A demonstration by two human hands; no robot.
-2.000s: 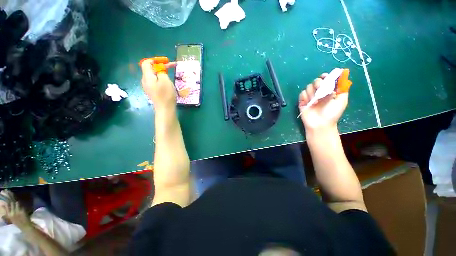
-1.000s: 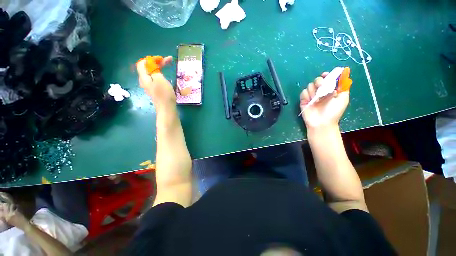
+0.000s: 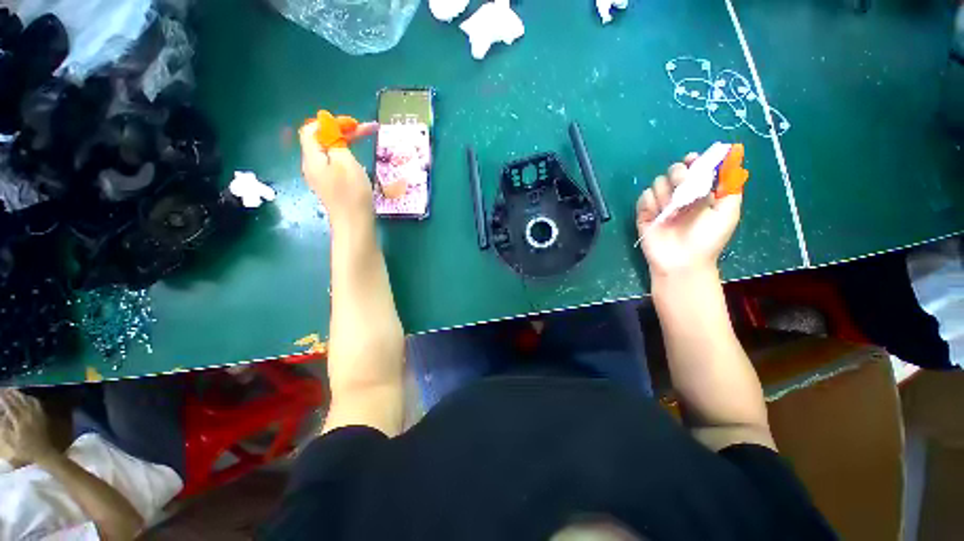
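My left hand (image 3: pixel 338 169), with orange finger cots (image 3: pixel 334 129), is at the left edge of the lit smartphone (image 3: pixel 404 159); one digit points at the screen. I see nothing held in it. My right hand (image 3: pixel 689 227) is palm up, closed around the white glue bottle (image 3: pixel 692 188), its thin nozzle pointing down-left; orange covers the thumb. The black plastic housing (image 3: pixel 566 248) lies on the green mat between my hands, untouched. Its pale-rimmed hole faces up and two black antennas (image 3: pixel 590 174) point away from me.
Dark parts with plastic wrapping (image 3: pixel 116 169) are piled at left, small shiny bits (image 3: pixel 114 317) nearer. Crumpled white wads (image 3: pixel 252 189), a clear bag (image 3: pixel 354 19) and a beaded white cord (image 3: pixel 725 97) lie on the mat. A person's arm (image 3: pixel 95 497) is lower left, a carton (image 3: pixel 835 433) lower right.
My left hand has shifted slightly, its digits changing position beside the phone. My right hand keeps the bottle in nearly the same place. The housing has not visibly moved.
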